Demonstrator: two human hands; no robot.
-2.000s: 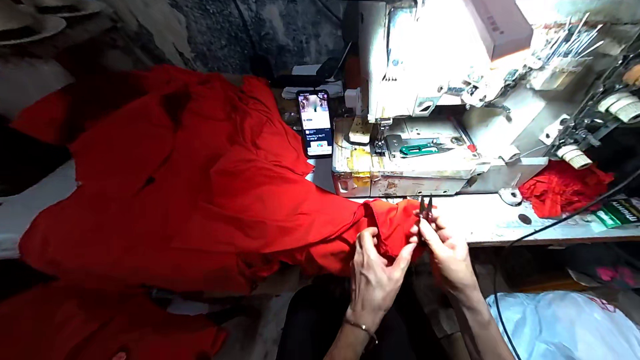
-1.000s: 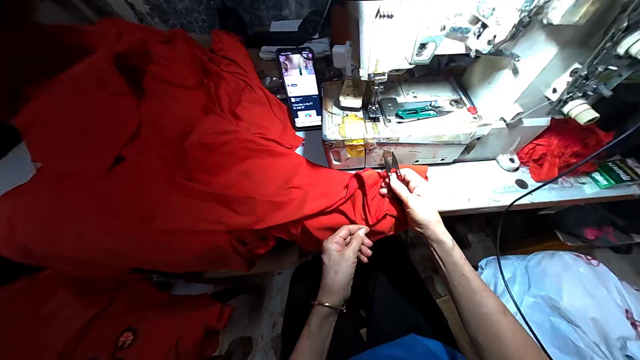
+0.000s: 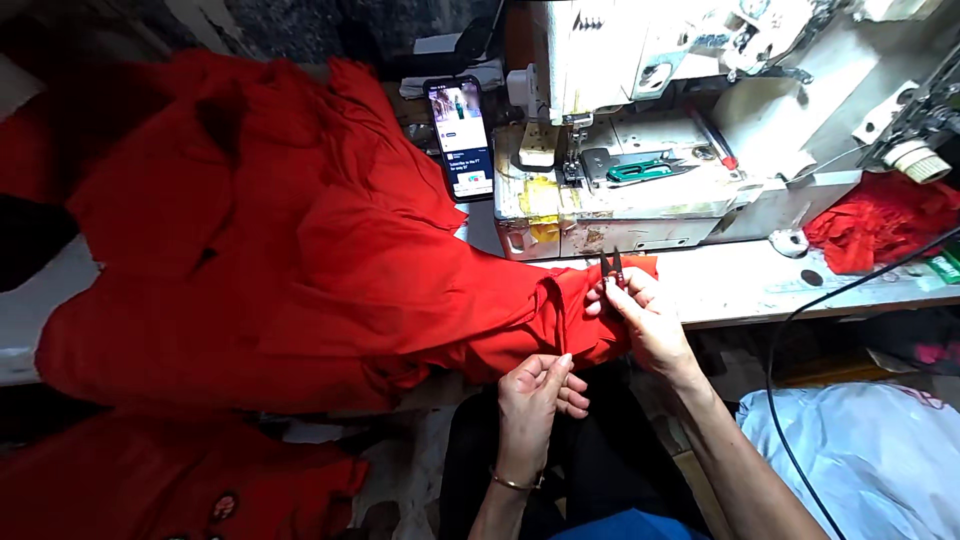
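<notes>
Red fabric spreads across the table from the left, its narrow end lying in front of the sewing machine. My right hand holds small thread snips, blades pointing up and apart, over that end of the cloth. Thumb and forefinger of my left hand are pinched together at the fabric's lower edge; whether they grip cloth or a thread is too small to tell. Green-handled thread snips rest on the machine bed beside the presser foot.
A lit phone leans left of the machine. Crumpled red cloth sits on the table at right. A black cable hangs past the table edge, above a white plastic bag. More red fabric lies at lower left.
My left hand has moved down from the bunched cloth, its fingers coming together in a pinch. The right hand has kept the snips near the cloth's end throughout.
</notes>
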